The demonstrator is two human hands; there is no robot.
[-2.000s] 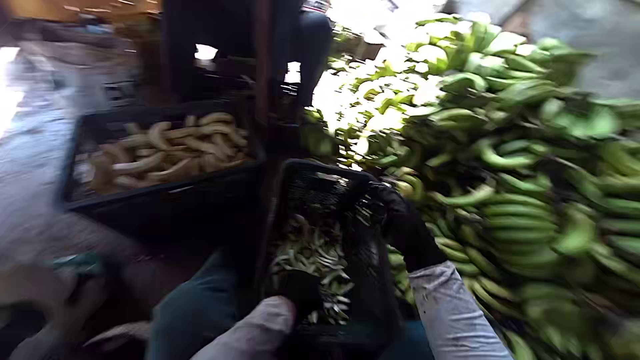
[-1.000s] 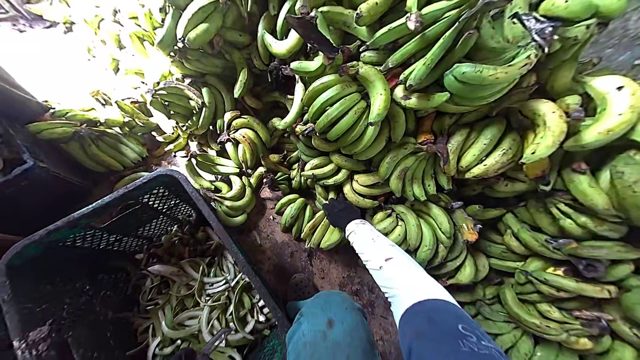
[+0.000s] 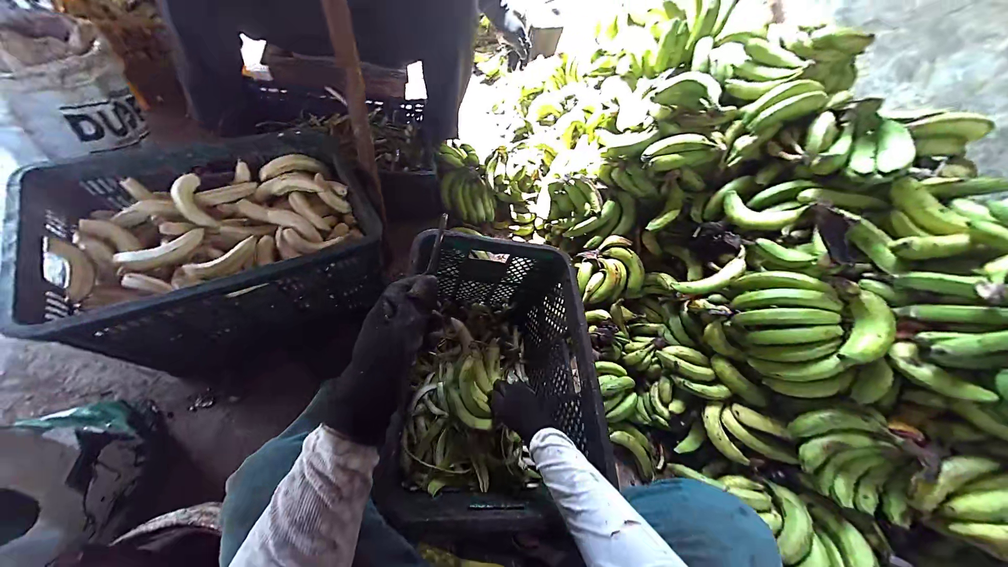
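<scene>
My left hand point(image 3: 390, 346), in a black glove, is closed around a knife point(image 3: 438, 246) whose narrow blade points up, at the left rim of a black plastic crate point(image 3: 589, 378). My right hand point(image 3: 521, 408), also gloved in black, grips a small bunch of green plantains point(image 3: 471, 390) inside that crate. Beneath the bunch lie many green peels point(image 3: 441, 457). A second black crate point(image 3: 189, 315) at the left holds many peeled plantains point(image 3: 228, 224). To the right rises a large heap of green plantain bunches point(image 3: 787, 331).
A wooden post point(image 3: 356, 102) stands behind the crates, beside a further crate of peels point(image 3: 394, 146). A white woven sack point(image 3: 71, 87) is at the back left. A dark and pale plastic bag point(image 3: 79, 472) lies at the lower left. My knees flank the near crate.
My right hand has moved from the plantain heap to the crate and now holds a bunch there. The view has swung back left, bringing the peeled plantains and my left hand into sight.
</scene>
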